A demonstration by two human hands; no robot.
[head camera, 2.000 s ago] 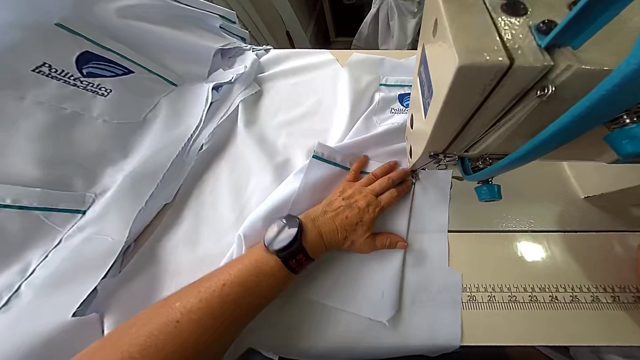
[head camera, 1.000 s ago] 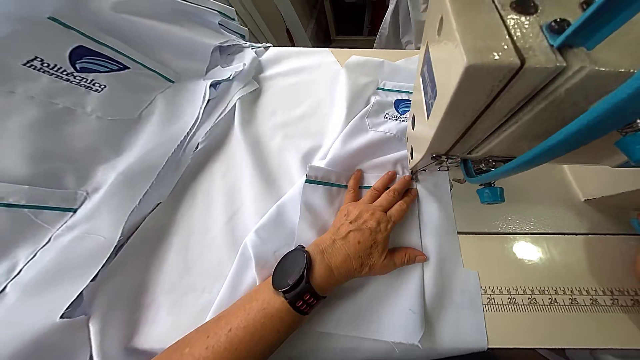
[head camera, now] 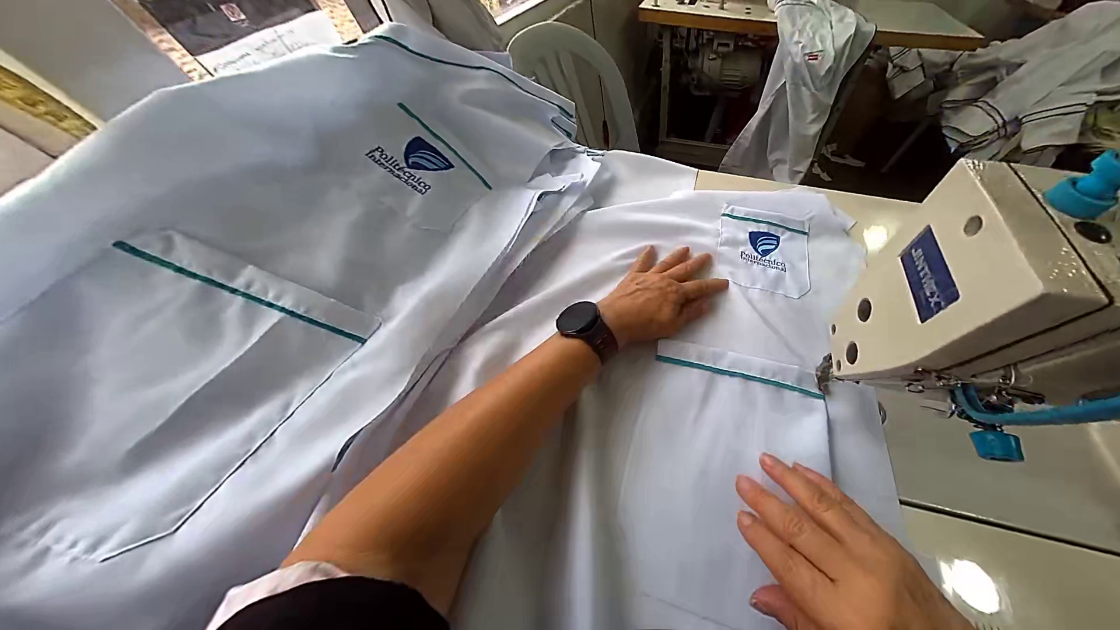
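My left hand (head camera: 662,297), with a dark watch on the wrist, lies flat with spread fingers on a white fabric panel (head camera: 577,490), just left of a small chest pocket (head camera: 765,252) with a blue emblem. Below it is a large patch pocket (head camera: 726,437) with a green-trimmed top edge; that edge's right corner is at the needle area of the sewing machine (head camera: 980,280). My right hand (head camera: 831,551) is over the large pocket's lower right part, fingers extended and holding nothing; whether it touches the cloth I cannot tell.
More white garment pieces (head camera: 262,175) with green trim and an emblem are piled at the left. Behind the table stand a white plastic chair (head camera: 573,70) and another sewing table (head camera: 910,24) with white cloth hanging off it. Further white garments (head camera: 1032,105) lie at the back right.
My left hand has moved off the large pocket's top edge up beside the small pocket. My right hand has come into view at the lower right. The view has shifted and takes in more of the room.
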